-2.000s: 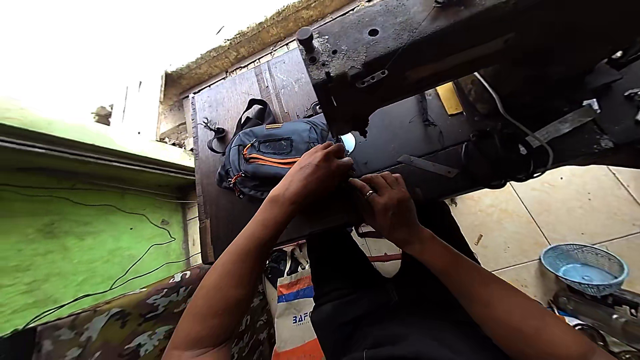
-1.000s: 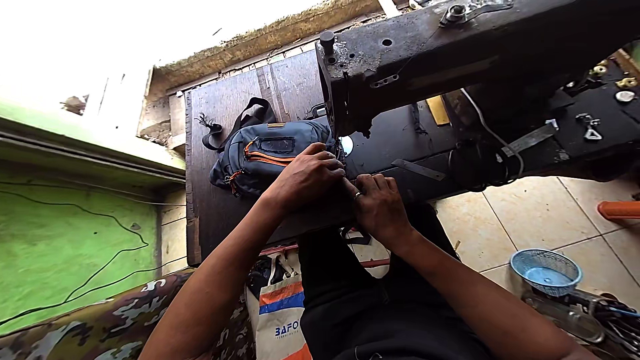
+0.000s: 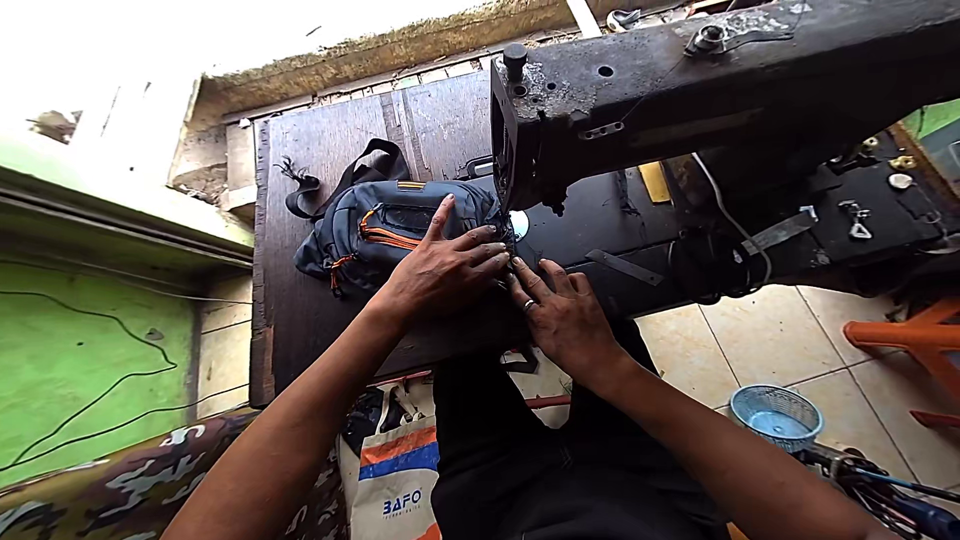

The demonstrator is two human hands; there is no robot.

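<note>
A dark blue-grey waist bag (image 3: 420,196) with orange zippers lies on the dark wooden sewing table (image 3: 315,337), its right end at the needle area of a worn black sewing machine (image 3: 555,127). My left hand (image 3: 450,266) rests on the bag's right part, fingers spread and pointing up and right, pressing it. My right hand (image 3: 559,307), with a ring on one finger, has its fingertips at the bag's edge just below the needle area, pinching dark material there. The needle and the exact stitching spot are hidden behind the machine head. A black strap (image 3: 382,154) trails behind the bag.
On the machine bed lie a flat metal strip (image 3: 624,267), a yellow piece (image 3: 655,182) and a white cable (image 3: 716,184). A metal slider (image 3: 856,219) sits at right. Below are a blue plastic basket (image 3: 777,416), an orange stool (image 3: 915,334) and a cloth bag (image 3: 399,472).
My left hand's fingers have spread out over the bag, where they were bunched closer together a second ago. The view has shifted somewhat, showing more at the right.
</note>
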